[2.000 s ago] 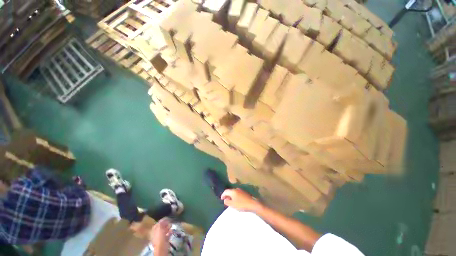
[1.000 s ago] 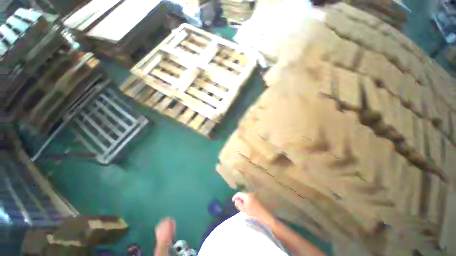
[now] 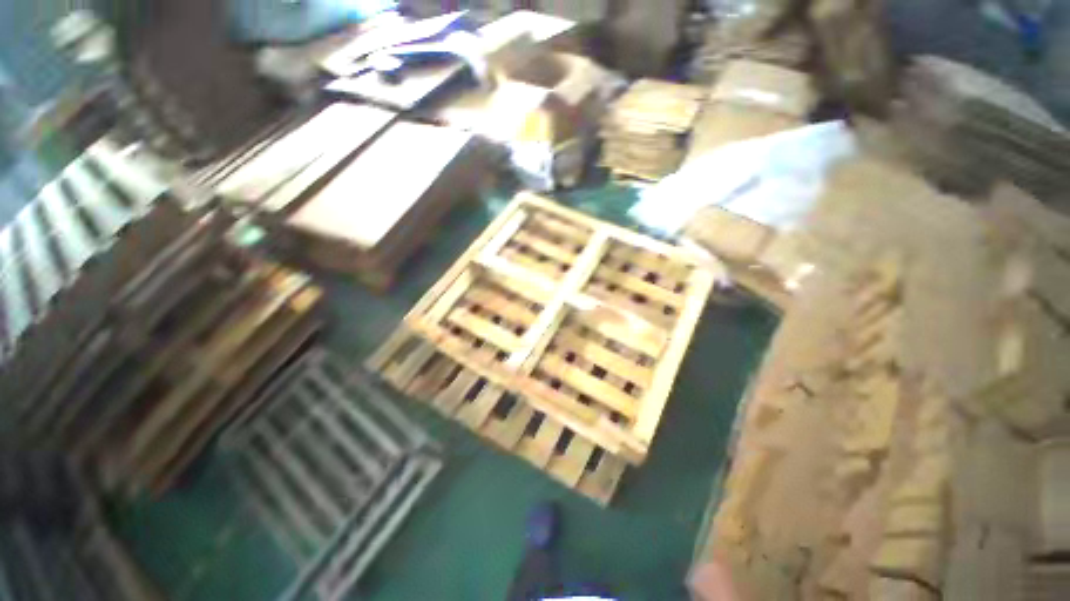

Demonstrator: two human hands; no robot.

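Pale wooden pallets (image 3: 563, 317) lie stacked on the green floor in front of me, the upper one slightly turned on the lower. To the right stand wide stacks of brown cardboard blanks (image 3: 810, 470) with uneven layered edges. A small blurred pink patch, which looks like my right hand (image 3: 711, 581), shows at the bottom edge beside the stacks. It is cut off, so its fingers cannot be made out. My left hand is out of the picture. My dark shoe shows at the bottom centre.
A grey slatted pallet (image 3: 334, 458) lies at the lower left, beside piled wooden pallets (image 3: 200, 352). Flat pale boards (image 3: 381, 176) on a low stack are behind. White plastic sheet (image 3: 751, 176) lies over cardboard at the back right. An open carton (image 3: 546, 106) stands further back.
My view has swung left and up. The wooden pallets are now central, the cardboard stacks lie further right. My left hand has left the picture; the seated person seen earliest is gone from view.
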